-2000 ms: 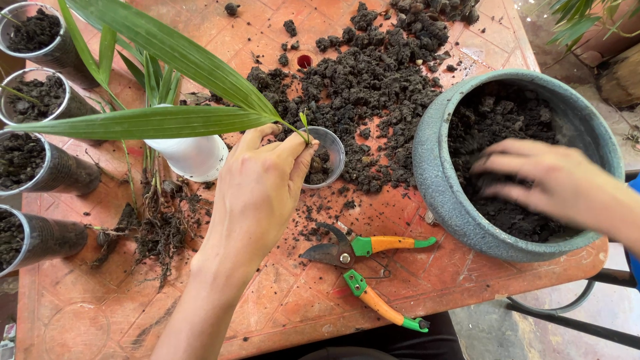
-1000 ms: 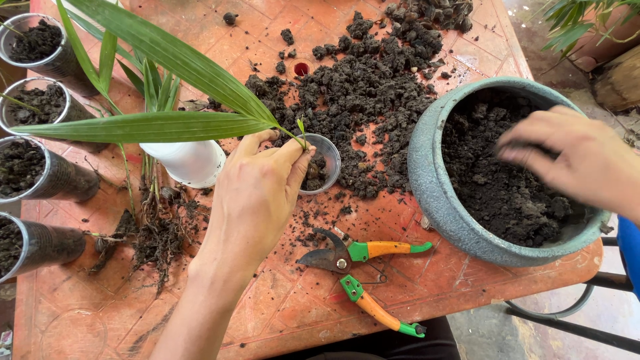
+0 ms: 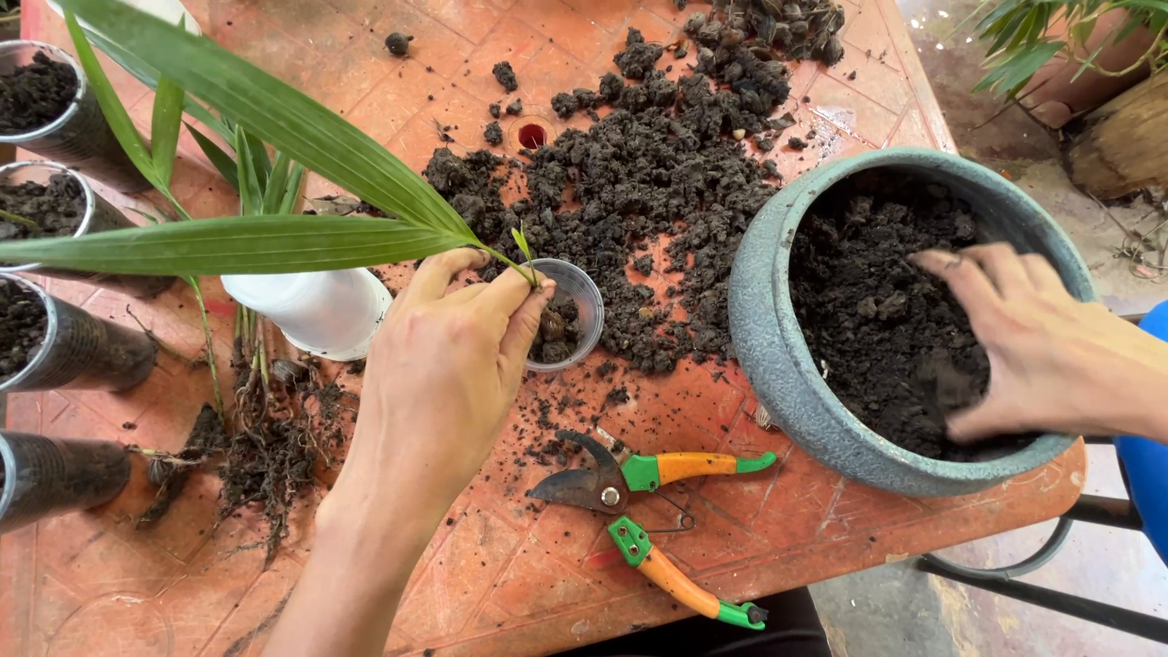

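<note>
My left hand (image 3: 456, 365) pinches the stem of a palm seedling (image 3: 319, 245) between thumb and fingers, over a clear plastic cup (image 3: 595, 315) with some soil inside. The seedling's long green leaves stretch to the left. My right hand (image 3: 1031, 338) is inside a blue-green round pot (image 3: 776, 356), its fingers spread at the dark soil (image 3: 876, 310); whether the fingertips hold any soil cannot be told. Pruning shears (image 3: 611, 493) with orange and green handles lie spread apart on the table, between the cup and the pot.
Loose soil (image 3: 657, 192) is heaped on the orange table (image 3: 493, 584). Soil-filled plastic cups (image 3: 82, 338) line the left side. Bare-rooted seedlings (image 3: 265, 438) lie beside an upturned white cup (image 3: 315, 310). A metal chair frame (image 3: 1040, 593) stands at lower right.
My right hand has moved within the pot and now has its fingers spread at the soil. My left hand stays at the small cup, still pinching the seedling.
</note>
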